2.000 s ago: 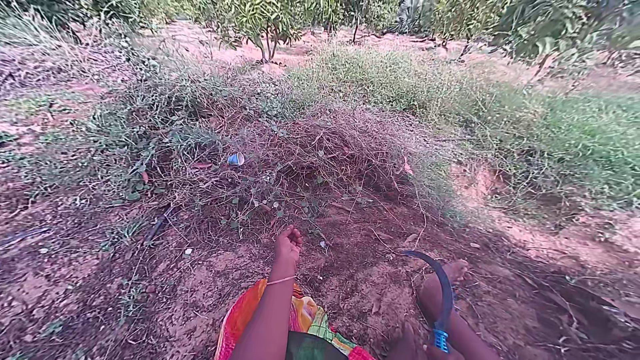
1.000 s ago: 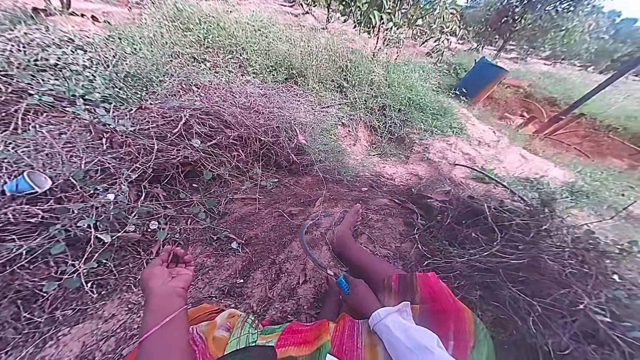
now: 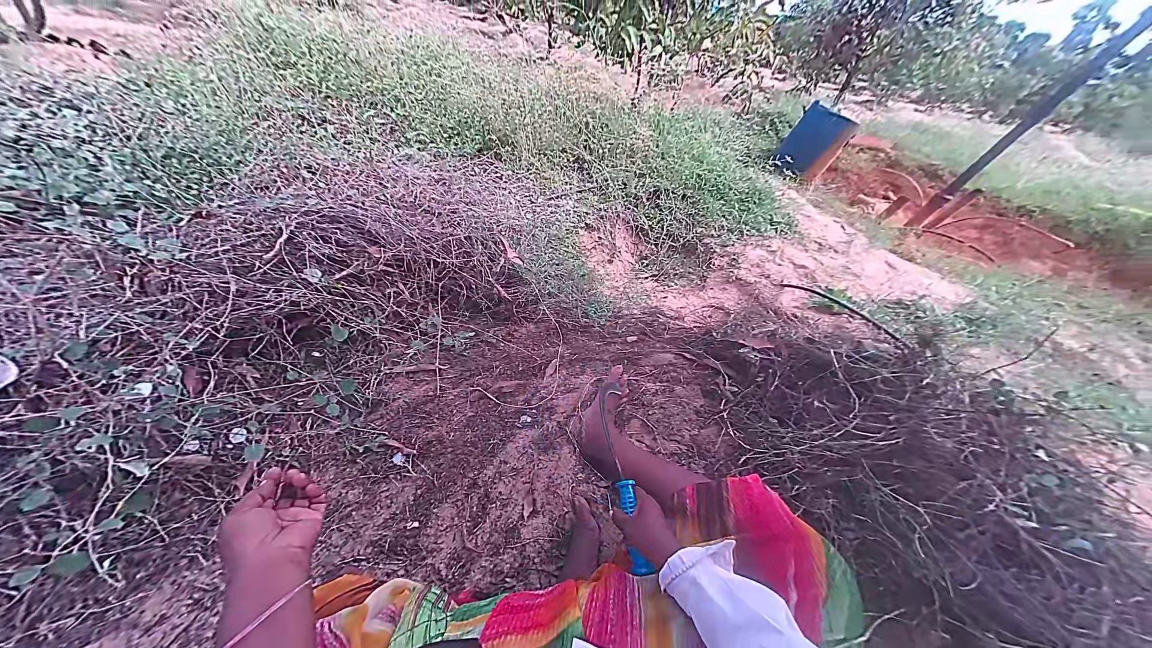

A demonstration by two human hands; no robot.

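Note:
My right hand [image 3: 646, 529] is closed round the blue handle of a sickle [image 3: 634, 520]. Its thin curved blade rises from the handle and passes in front of a bare foot [image 3: 598, 427]. My left hand [image 3: 274, 522] is palm up at the lower left, fingers curled, beside dry stems and green leaves; whether anything small lies between its fingertips I cannot tell. Colourful striped cloth [image 3: 531, 616] covers my lap, and a white sleeve [image 3: 729, 594] is on my right arm.
A heap of dry stems [image 3: 378, 234] lies ahead and left, another brush heap [image 3: 909, 468] at the right. Green weeds [image 3: 558, 117] grow behind. Farther off are a blue container [image 3: 814, 139], a slanting pole [image 3: 1035, 117] and trees. Bare soil [image 3: 486, 468] lies before my feet.
The view has swung to the right, bringing in the blue container and the pole. The sickle stays in my right hand, and its blade now stands more upright over the foot.

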